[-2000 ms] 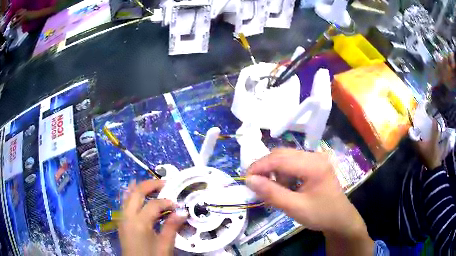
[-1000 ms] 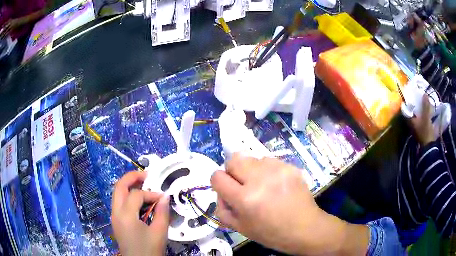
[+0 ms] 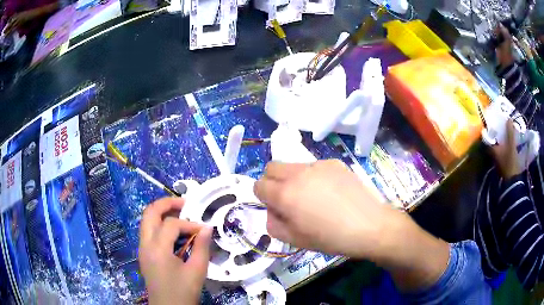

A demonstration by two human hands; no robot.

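The white round base housing (image 3: 232, 269) lies on the blue printed sheet, with curved slots and a central hole. Thin wires (image 3: 253, 243) rise from the hole and loop right toward my right hand. My left hand (image 3: 176, 253) is at the base's left side, its fingers closed on orange-red wires (image 3: 188, 243). My right hand (image 3: 322, 208) is over the base's right edge, fingers pinched together at the wires; its fingertips are partly hidden. A pale lead with a yellow taped end (image 3: 141, 173) stands out to the upper left of the base.
A drum-shaped white assembly (image 3: 305, 98) with cables stands behind. An orange-yellow block (image 3: 438, 104) and yellow bin (image 3: 414, 38) are right. A rectangular white frame (image 3: 213, 24) stands on the dark belt (image 3: 143, 65). Another person's striped sleeve (image 3: 516, 208) and hand are far right.
My right hand has moved left over the base and its fingers have closed in at the wires. My left fingers now hold orange-red wires. The view has shifted slightly.
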